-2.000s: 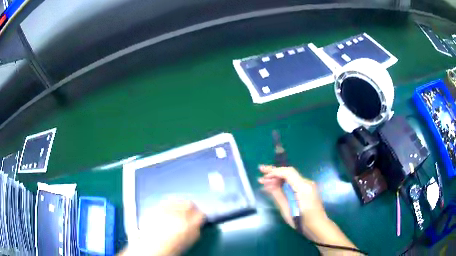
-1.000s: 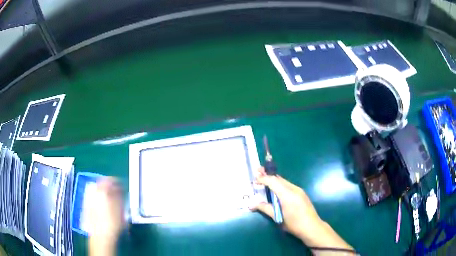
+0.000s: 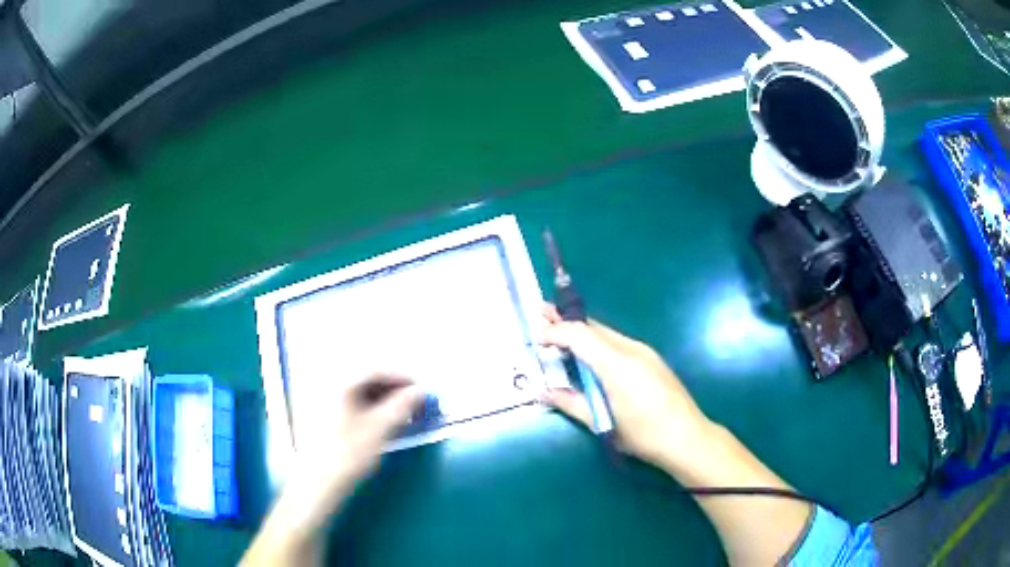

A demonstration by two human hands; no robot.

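A panel sheet [image 3: 399,321] lies flat in front of me, its face glaring white with a dark outline and pale border. A small ring mark [image 3: 521,381] shows near its lower right corner. My right hand [image 3: 609,382] is at the panel's right edge and holds a soldering iron [image 3: 569,301] with a blue handle, dark collar and thin tip pointing up and away. My left hand [image 3: 371,426] is blurred over the panel's lower part. Something small and dark is at its fingertips; I cannot tell what it is or whether it is gripped.
A blue parts bin [image 3: 226,449], stacked panels [image 3: 98,465] stand at left. More panels [image 3: 676,50] lie at the back. A white round head [image 3: 869,100], black holder [image 3: 792,249], blue components tray [image 3: 950,166] and pink stick [image 3: 894,410] are at right. The iron's cord crosses my right forearm.
My left hand has moved from the blue bin to over the panel's lower part. My right hand still holds the iron at the panel's right edge. The camera view has shifted.
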